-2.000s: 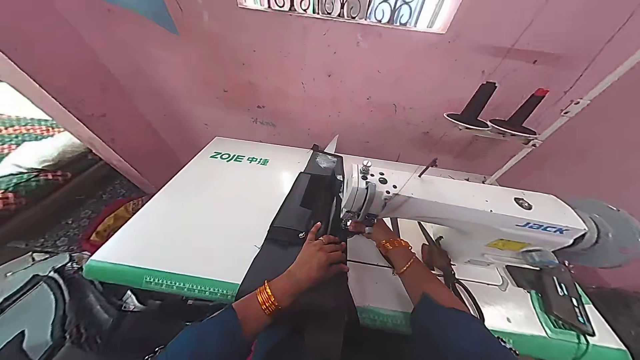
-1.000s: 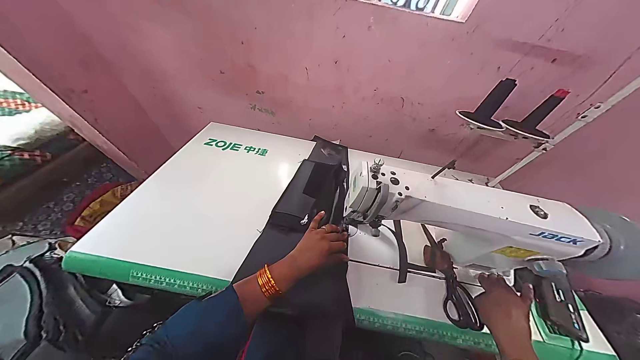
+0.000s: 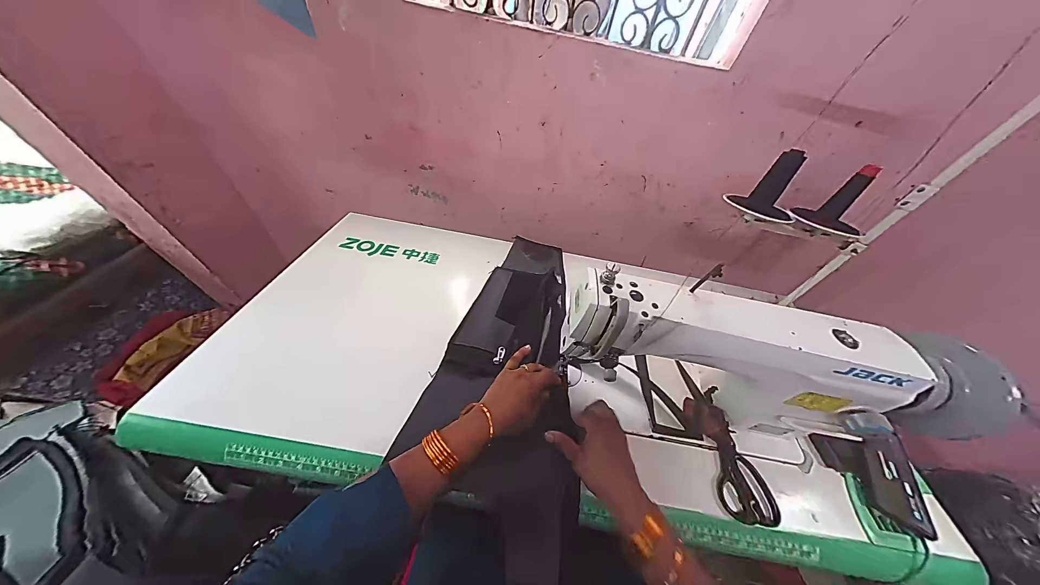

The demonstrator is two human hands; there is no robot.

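Note:
Black fabric (image 3: 479,414) with a zipper pull lies across the table, its right edge at the needle area of a white Jack sewing machine (image 3: 772,349). My left hand (image 3: 524,394) rests on the fabric with fingers spread, just left of the needle. Slightly blurred, my right hand (image 3: 597,455) is at the fabric's right edge in front of the machine head; whether it grips the cloth is not clear. A black strap (image 3: 662,398) lies under the machine arm, beside scissors (image 3: 739,479) with dark handles.
The white table (image 3: 268,357) has a green front edge with a ruler scale. A dark phone-like device (image 3: 898,479) lies at its right end. Two black thread cones (image 3: 780,183) stand on a holder behind the machine. Crumpled cloth (image 3: 162,349) lies beyond the table's left side.
My right hand was near the scissors and the device one second ago; it has moved left to the fabric's edge. My left hand has stayed on the fabric.

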